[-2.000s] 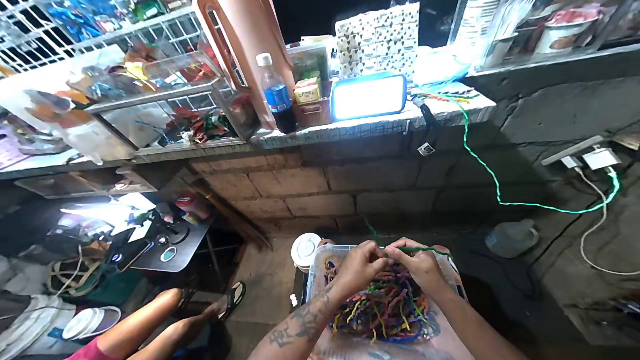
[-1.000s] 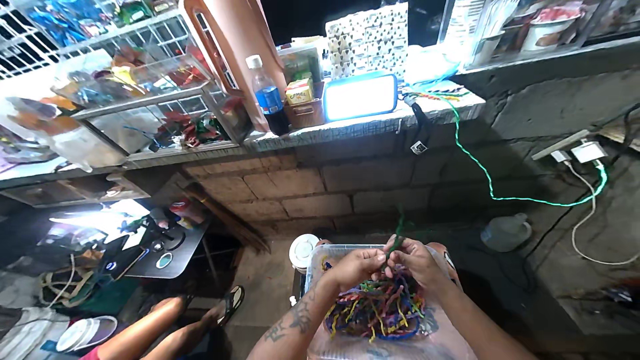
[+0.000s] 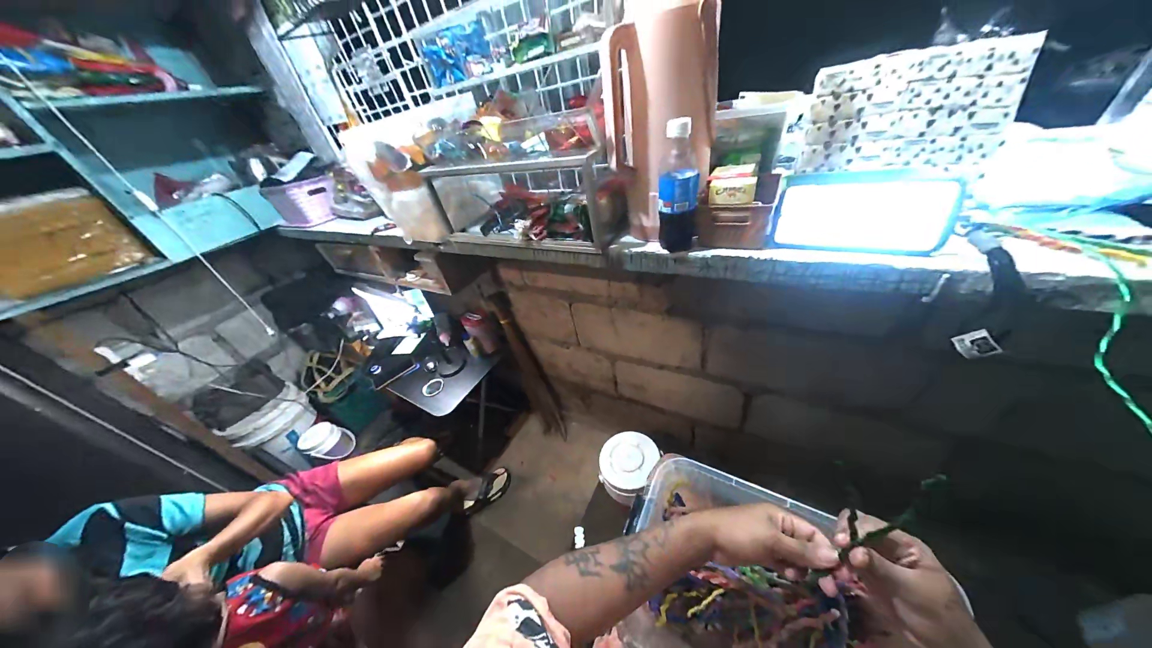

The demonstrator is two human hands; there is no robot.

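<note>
My left hand and my right hand meet at the lower right, above a clear plastic bin. Between their fingertips they pinch a dark green cord, its loose ends sticking up and to the right. Just below the hands hang or lie pink and purple strands; which of these the fingers hold, I cannot tell. Many coloured cords lie tangled in the clear plastic bin, partly hidden by my left forearm.
A white lidded bucket stands beside the bin. A ledge above holds a lit lamp, a soda bottle and a tall pink jug. At the lower left sit a person and a child; a small black table stands beyond.
The view has swung left, bringing in the seated people and blue shelves. My hands remain together on the green cord, whose ends now spread apart above the fingers.
</note>
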